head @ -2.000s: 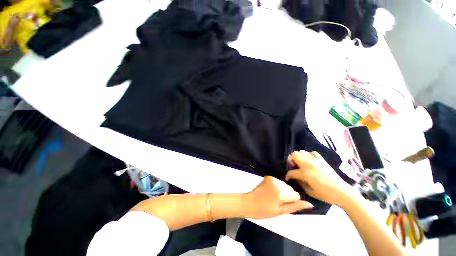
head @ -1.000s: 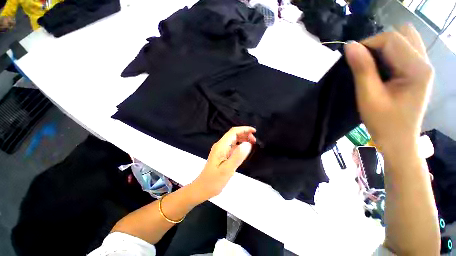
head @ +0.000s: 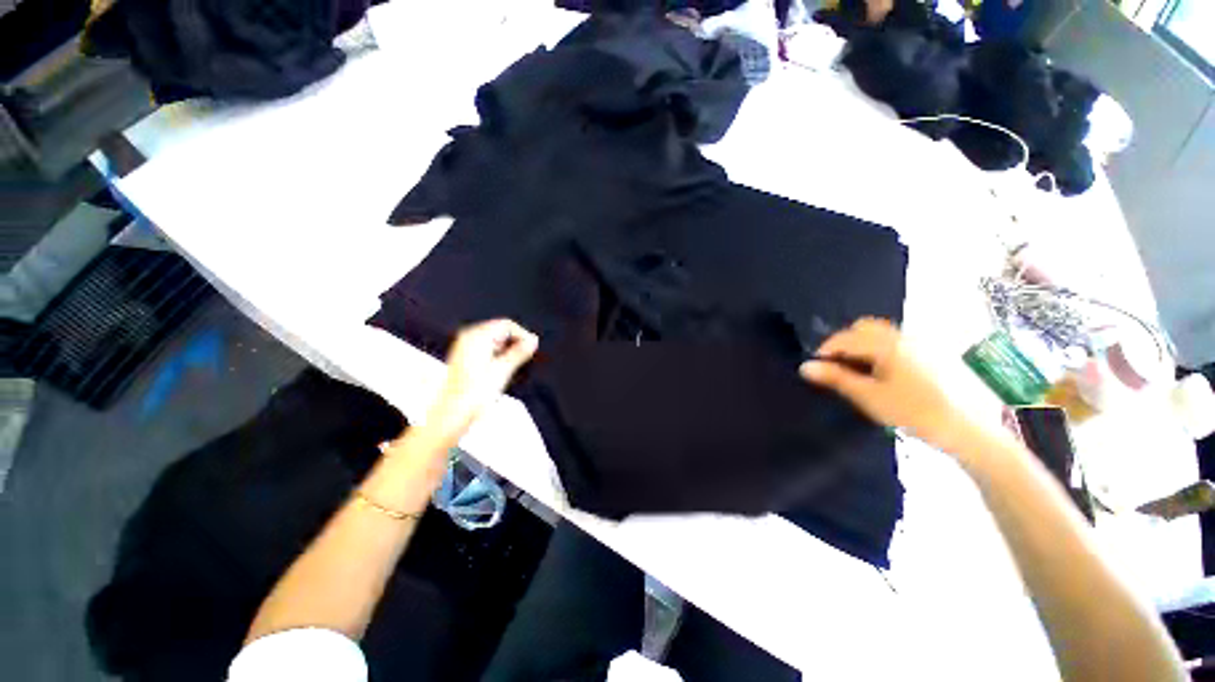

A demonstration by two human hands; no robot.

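A large black garment point(head: 693, 413) lies spread over the white table in front of me, its near panel reaching past the table's front edge. My left hand point(head: 482, 366) is at the garment's left side, fingertips pinched together on the cloth edge. My right hand point(head: 866, 373) is at the right side, thumb and fingers pinching the black cloth, with the panel stretched between both hands. No needle or thread can be made out.
A green box point(head: 1006, 369), a phone point(head: 1053, 446) and mixed clutter lie at the right. Black cloth heaps point(head: 973, 100) lie at the back right and back left. A wooden-handled tool point(head: 1179, 502) is at the right edge. Dark cloth hangs below the table.
My right hand has come down from its raised position to the cloth. My left hand has moved left. The garment's near panel now lies spread between them. The view has shifted.
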